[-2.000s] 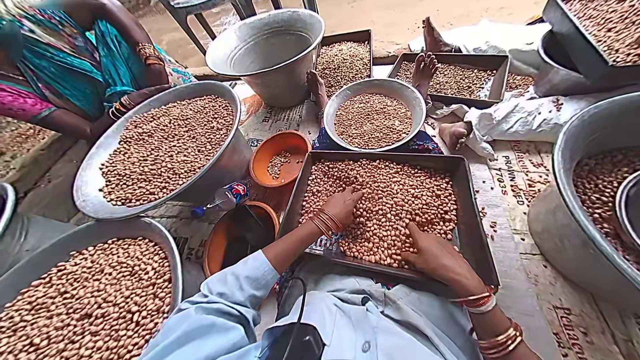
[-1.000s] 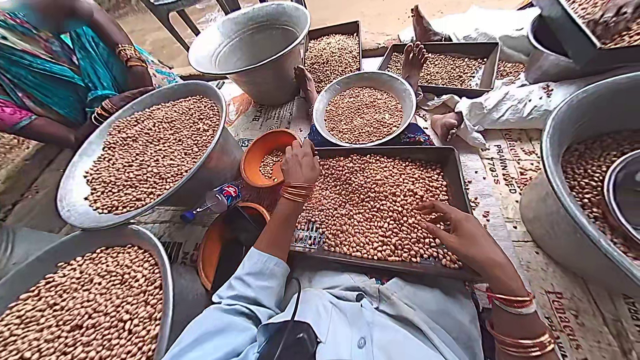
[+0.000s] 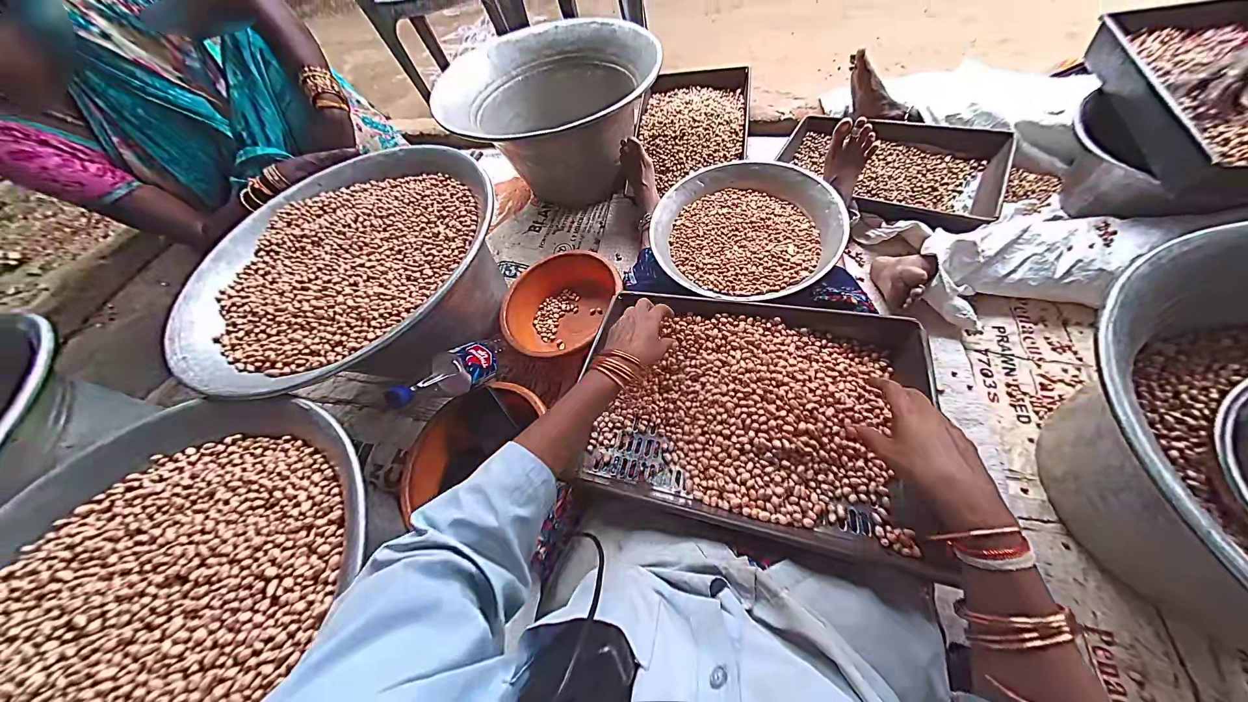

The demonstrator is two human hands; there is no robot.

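A dark metal tray with a slotted bottom (image 3: 921,366) lies across my lap, covered with small brown nuts or seeds (image 3: 751,409). My left hand (image 3: 639,336) rests at the tray's upper left corner, fingers curled over the nuts; whether it pinches any is hidden. At the right side of the tray is my right hand (image 3: 916,439), fingers apart and touching the edge of the heap. An orange bowl (image 3: 600,278) with a few pale pieces stands just beyond the tray's left corner. Beyond the tray sits a round metal basin (image 3: 665,229) of similar nuts.
Large metal tubs of nuts stand at the left (image 3: 185,331), lower left (image 3: 346,439) and right (image 3: 1111,390). A plastic bottle (image 3: 453,370) lies beside a second orange bowl (image 3: 419,468). A co-worker's arm (image 3: 331,107) reaches to the left tub. More trays (image 3: 999,175) lie beyond.
My left hand went from the tray to the orange bowl, and is now back at the tray's upper left. My right hand stays over the tray's right side.
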